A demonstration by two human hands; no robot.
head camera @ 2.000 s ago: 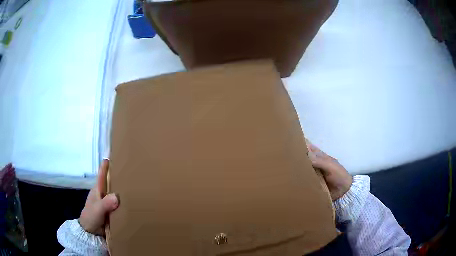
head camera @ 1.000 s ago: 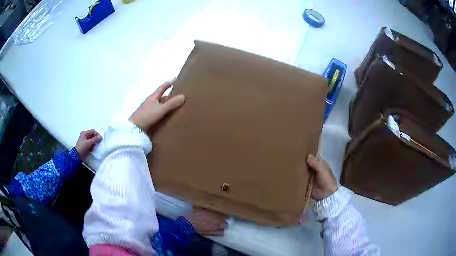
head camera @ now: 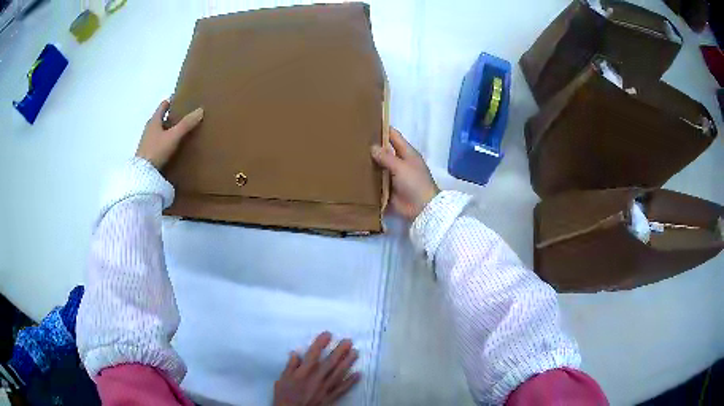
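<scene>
A brown handbag lies flat, or nearly so, over the upper part of a stack of white sheets, with a small gold stud near its lower edge. My left hand grips its left side, thumb on top. My right hand grips its right side, fingers at the edge. The undersides of both hands' grips are hidden. I cannot tell if the bag touches the sheets.
A blue tape dispenser stands right of the bag; another is at far left near a yellow tape roll. Several brown bags stand at right. Another person's hand rests on the sheets, bottom centre.
My hands have carried the bag away from the first standing bag and over the white sheets, turning it straighter. The other person's hand now lies flat on the sheets.
</scene>
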